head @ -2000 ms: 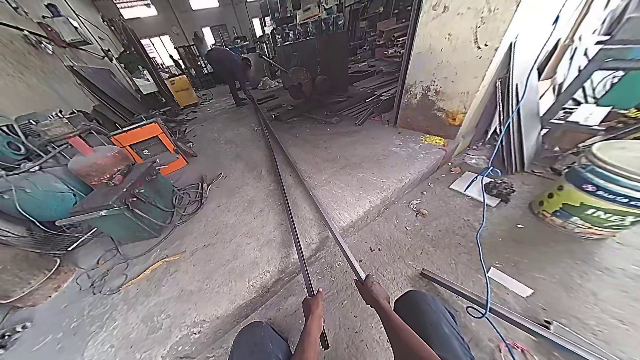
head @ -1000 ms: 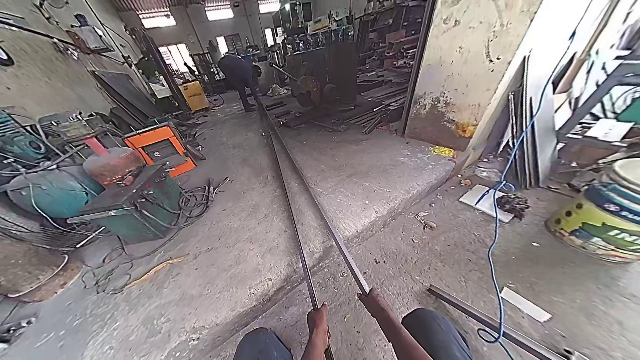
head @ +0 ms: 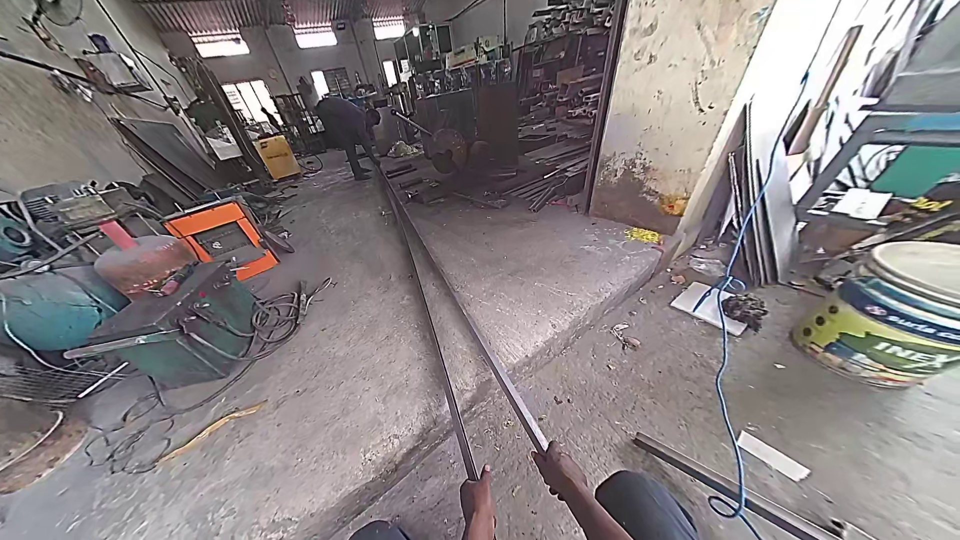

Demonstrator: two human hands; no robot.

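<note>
Two long metal bars run from my hands across the concrete floor to the far part of the workshop. My left hand (head: 478,501) grips the near end of the left bar (head: 437,352). Around the near end of the right bar (head: 489,356) my right hand (head: 559,469) is closed. The bars lie apart near me and draw together farther off. At their far end a person (head: 346,127) in dark clothes bends over them; that person's hands are too dark to make out.
On the left stand a green machine (head: 187,322) with coiled cables (head: 277,319) and an orange-framed machine (head: 223,236). A floor step (head: 525,367) crosses under the bars. On the right lie a metal section (head: 720,480), a blue cord (head: 721,375) and a paint bucket (head: 885,322).
Both hands stay closed on the bars. The near ends of the bars have shifted little, and the far person remains bent over.
</note>
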